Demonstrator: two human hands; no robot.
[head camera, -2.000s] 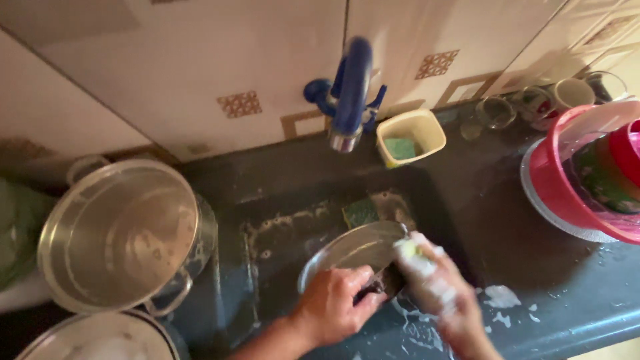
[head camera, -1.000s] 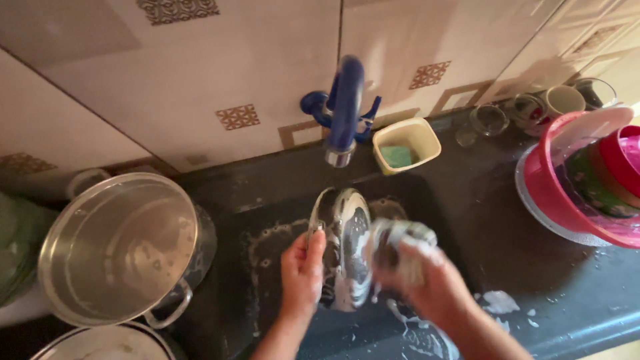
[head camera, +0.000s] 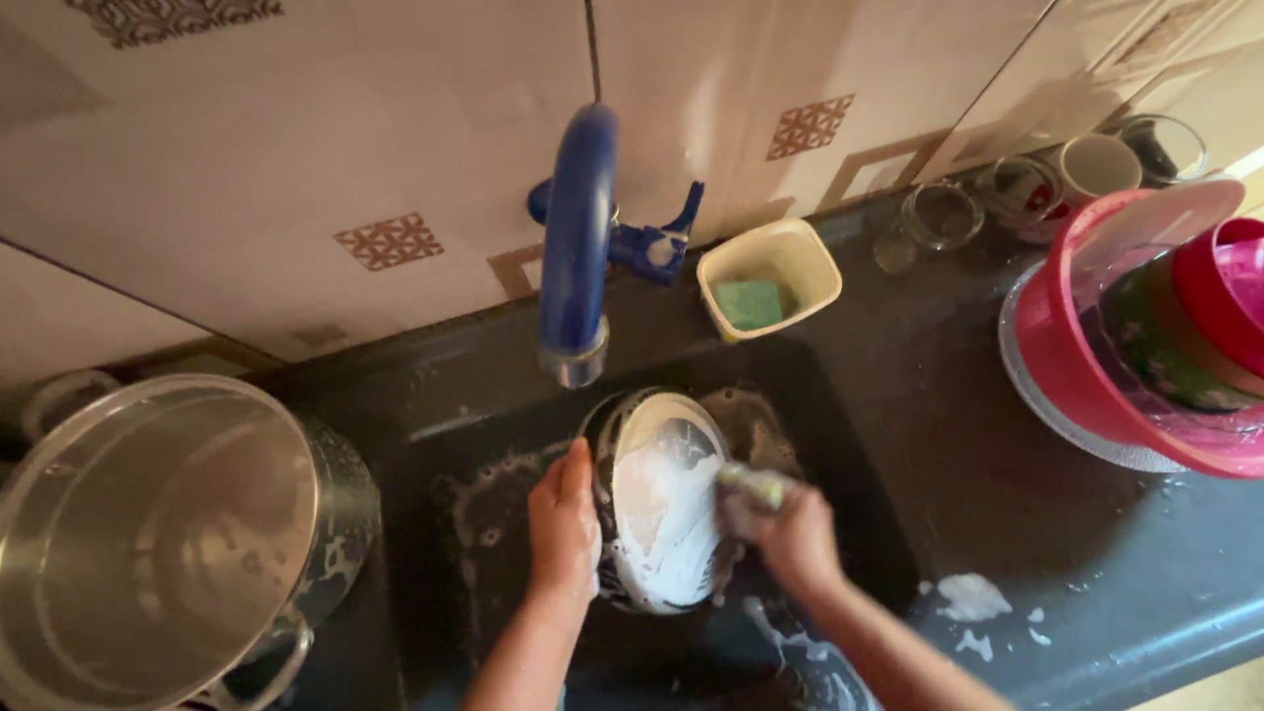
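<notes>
A round metal pan or bowl (head camera: 667, 504), its face coated in white suds, is tilted up over the dark sink (head camera: 859, 513). My left hand (head camera: 565, 523) grips its left rim, fingers along the edge. At its right side my right hand (head camera: 790, 528) is closed on a foamy, blurred scrubber (head camera: 752, 489), which touches the sudsy face. Above the sink hangs a blue faucet (head camera: 581, 237); no running water shows. Just behind the sink stands a cream plastic tub (head camera: 818, 281) with a green sponge (head camera: 749, 304) in it.
A large metal pot (head camera: 341, 513) with loop handles stands left of the sink. To the right is a pink basin (head camera: 1052, 346) holding dishes. Glass jars (head camera: 943, 215) and a cup (head camera: 1101, 170) line the tiled wall. Suds (head camera: 973, 597) lie on the dark counter.
The metal vessel was lower and flatter two seconds ago, then turned on edge; now its sudsy face shows. The right hand has moved along its right side. The left hand keeps hold of it.
</notes>
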